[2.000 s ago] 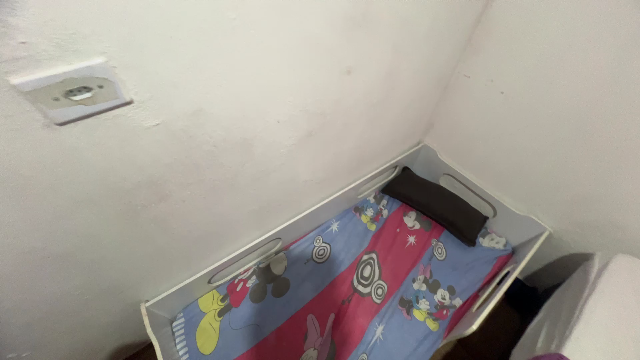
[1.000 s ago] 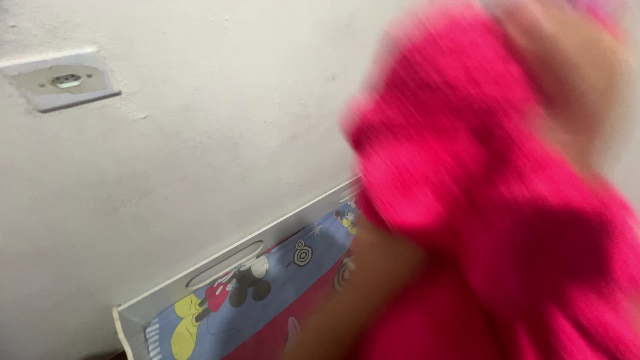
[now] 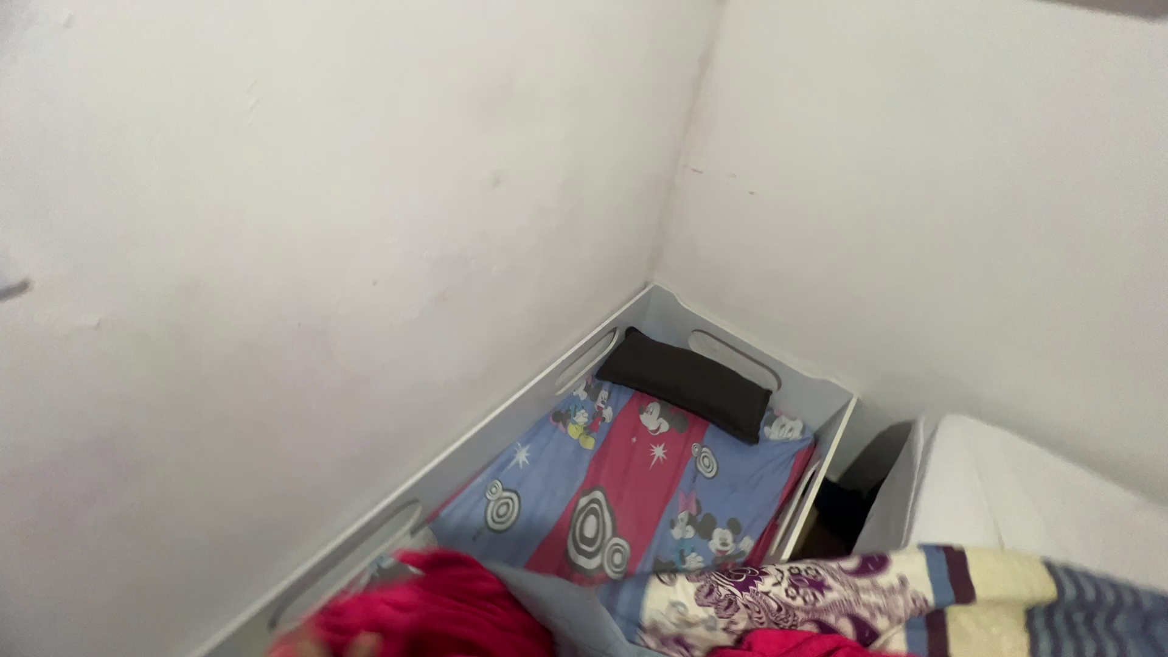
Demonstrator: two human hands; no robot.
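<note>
A bright pink cloth [image 3: 438, 607] is bunched at the bottom edge, over the near part of a small bed. Blurred fingers of my left hand [image 3: 363, 644] show at its lower left, closed on the fabric; the rest of that hand is cut off. More pink cloth [image 3: 808, 644] shows further right, beside a patterned blanket [image 3: 785, 593] in cream, purple and blue. My right hand is out of view. The bed has a sheet [image 3: 630, 474] with cartoon mice on blue and red, and a dark pillow [image 3: 684, 379] lies across its far end.
Grey-white side boards [image 3: 511, 429] with oval cutouts surround the bed, which stands in a corner between pale walls [image 3: 365, 228]. A white-covered mattress or bed [image 3: 1022, 484] stands at the right, with a dark gap [image 3: 844, 511] between.
The pink cloth, raised before the camera a second ago with an arm beside it, is now low at the bottom edge. The pillow shows again, and the patterned blanket has come into view.
</note>
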